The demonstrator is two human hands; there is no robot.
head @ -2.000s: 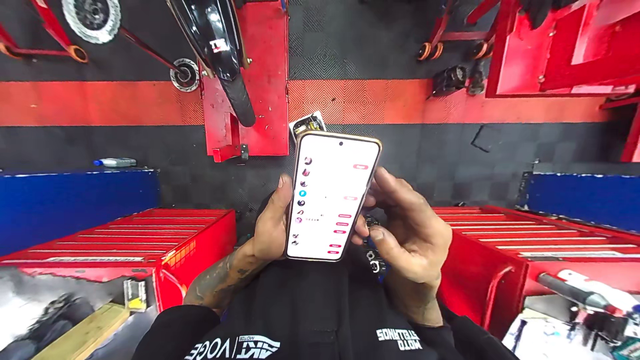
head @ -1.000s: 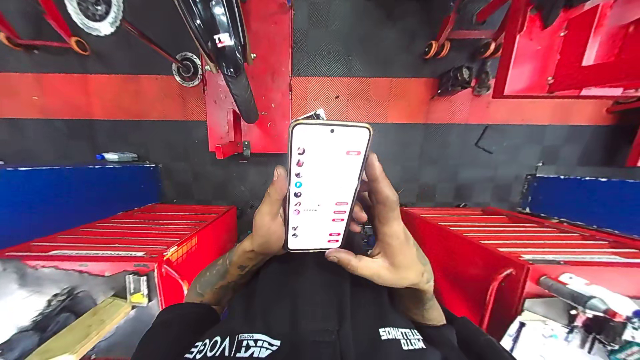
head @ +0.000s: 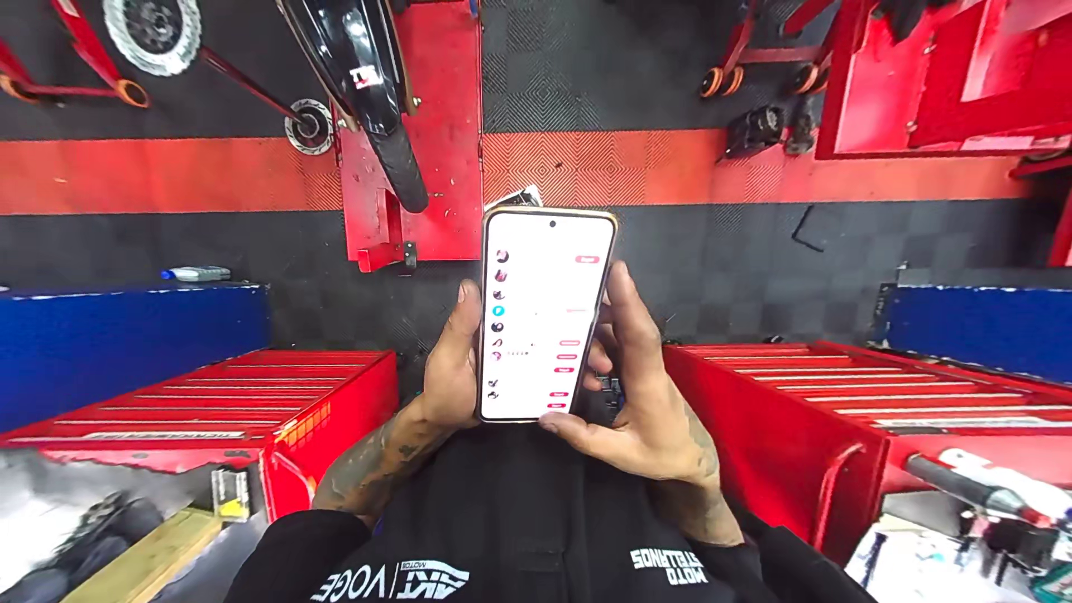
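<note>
A smartphone [head: 544, 314] with a lit white screen, showing a list with small round pictures and red buttons, is upright in front of my chest. My left hand [head: 456, 364] holds its left side, the thumb along the edge and the other fingers hidden behind it. On the other side my right hand [head: 649, 394] supports the phone, its thumb at the bottom right corner and its index finger stretched along the right edge. Part of a small object [head: 519, 198] shows behind the phone's top edge; what it is, I cannot tell.
Red metal tool cabinets [head: 209, 394] [head: 804, 385] flank me. Ahead, a motorcycle wheel [head: 400, 172] rests on a red lift platform [head: 440, 126]. A bottle [head: 197, 274] lies by the blue panel at left. A bent dark rod [head: 806, 230] is on the tiled floor, with red stands beyond.
My right hand has come in against the phone's right side, its thumb now at the bottom corner; two seconds ago it was more apart. The phone has become more upright in view.
</note>
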